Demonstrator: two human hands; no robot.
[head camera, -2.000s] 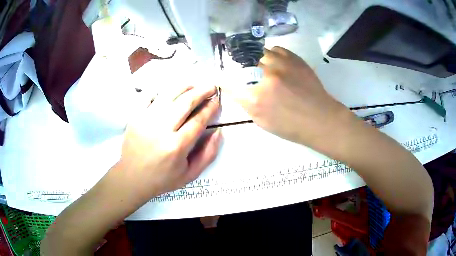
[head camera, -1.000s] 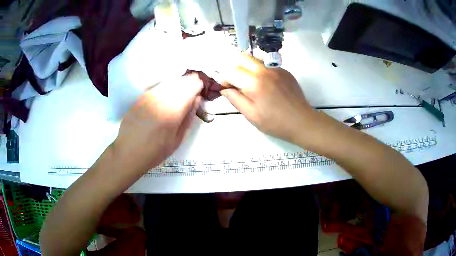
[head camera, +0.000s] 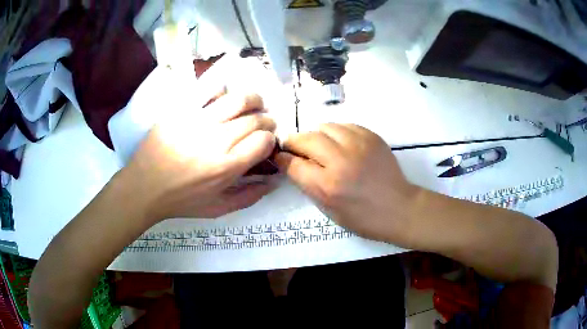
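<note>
My left hand (head camera: 212, 151) and my right hand (head camera: 341, 173) meet over the white table, in front of the needle area of the sewing machine (head camera: 270, 38). Both hands pinch a small piece of dark maroon fabric (head camera: 262, 168) between their fingertips; most of it is hidden by the fingers. More maroon cloth (head camera: 207, 65) shows just behind my left hand, near the machine. The black tension part with its white knob (head camera: 333, 93) is behind my right hand. Bright glare washes out the back of my left hand.
Open thread snips (head camera: 473, 160) lie right of my right hand. A dark cord (head camera: 463, 142) runs to a green-handled tool (head camera: 559, 141). Maroon (head camera: 109, 77) and pale grey cloth (head camera: 38, 71) is heaped at left. A dark screen (head camera: 502, 54) is at back right. A printed ruler (head camera: 257, 234) runs along the front edge.
My hands were at the needle, then pinched maroon fabric in front of the machine. Now they are closer to the table's front, fingertips together, with less of the fabric showing. The view has shifted.
</note>
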